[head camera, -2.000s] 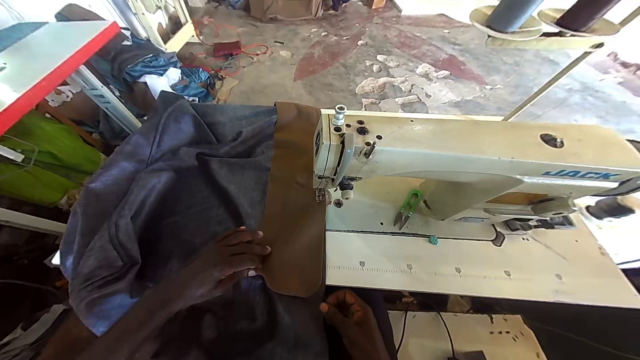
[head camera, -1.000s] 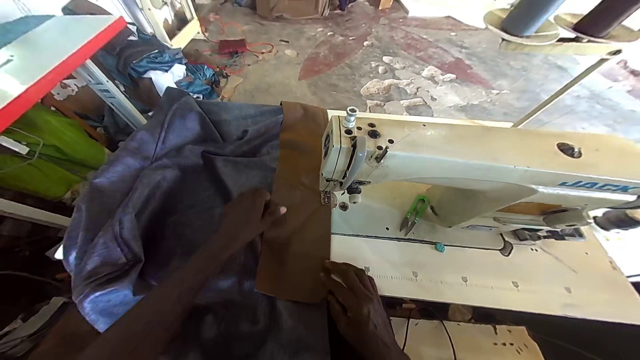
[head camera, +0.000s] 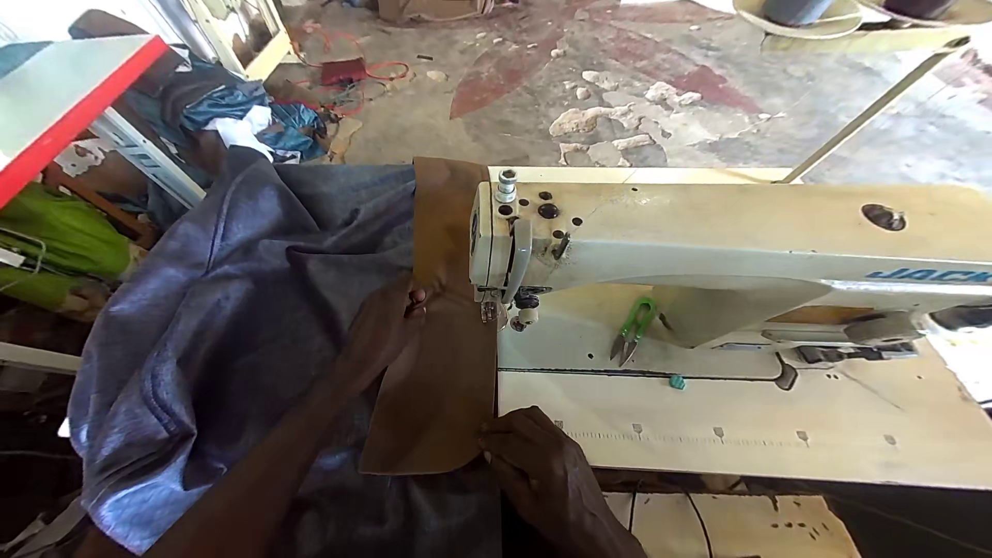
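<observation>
A brown strip of leather-like material (head camera: 446, 387) lies along the right edge of a large dark blue-grey sheet (head camera: 256, 310). Its right edge runs beside the needle and presser foot (head camera: 490, 310) of a Jack sewing machine (head camera: 697, 240). My left hand (head camera: 387, 318) rests on the strip's left side below the machine head, thumb and fingers drawn together at a fold. My right hand (head camera: 535, 457) pinches the right edge of the material near the strip's lower end. Whether the needle is in the material cannot be told.
Green-handled thread snips (head camera: 634, 329) and a small teal piece (head camera: 677, 382) lie on the machine bed. Thread cones on a stand (head camera: 798, 19) are at the top right. A red-edged table (head camera: 93, 101) stands at the left, near piled cloth (head camera: 256, 116).
My left hand has moved up the brown strip from its lower left side. My right hand, lower two seconds ago, has come up to the material's right edge.
</observation>
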